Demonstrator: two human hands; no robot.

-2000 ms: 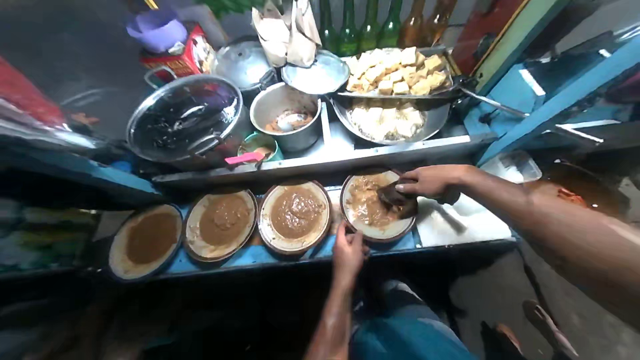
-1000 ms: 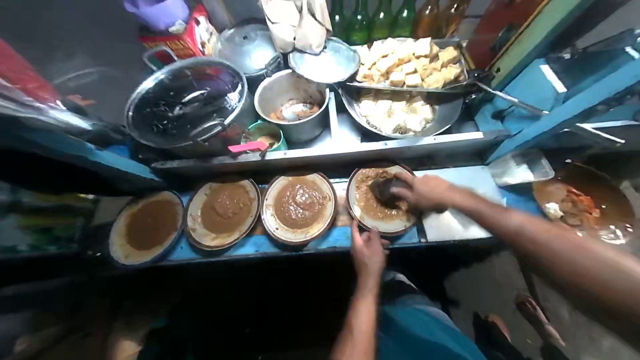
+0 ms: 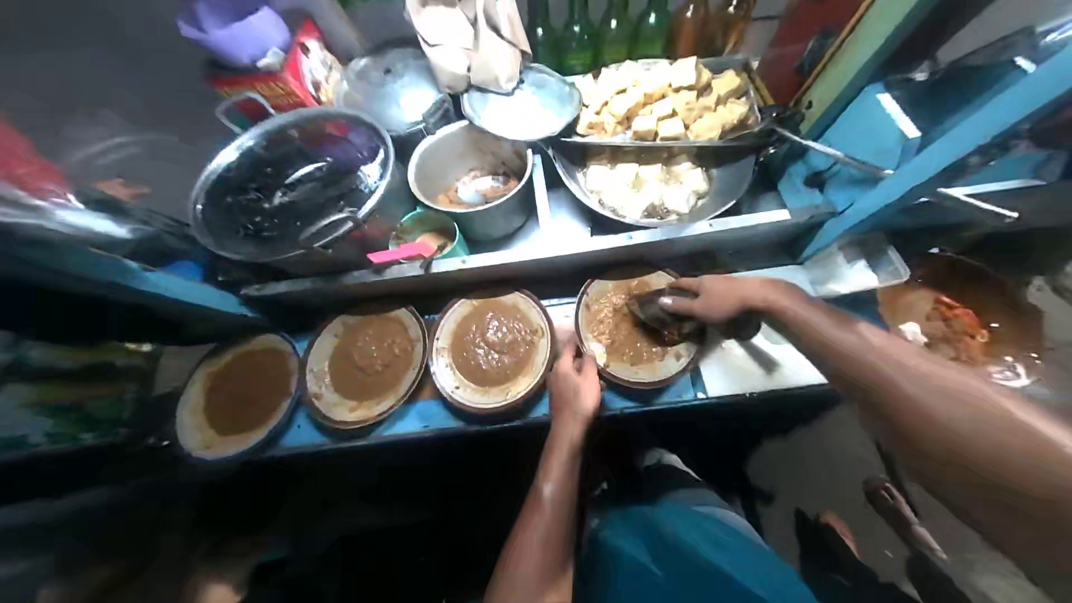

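Note:
My right hand (image 3: 712, 300) grips a dark pestle (image 3: 657, 316) pressed into brown sauce in the rightmost plate (image 3: 641, 373). My left hand (image 3: 576, 381) holds that plate's left rim. Left of it stand several more shallow plates with smooth brown sauce: one beside my left hand (image 3: 494, 394), another (image 3: 364, 406) further left, and a blue-rimmed one (image 3: 194, 402) at the far left. In the rightmost plate the sauce looks lumpy, with pale bits near the left rim. The lower end of the pestle is partly hidden.
Behind a metal ledge (image 3: 703, 240) are a large pot (image 3: 293, 184), a smaller pot (image 3: 511, 209), a green cup with a pink handle (image 3: 406, 251), a tray of fried tofu (image 3: 662, 96) and a wok (image 3: 729, 197) with pale pieces. At right, a clear container (image 3: 858, 264) and brown basin (image 3: 1013, 310).
The pestle and my right hand have shifted within the rightmost plate, where the sauce has spread. My left hand stays at the rim.

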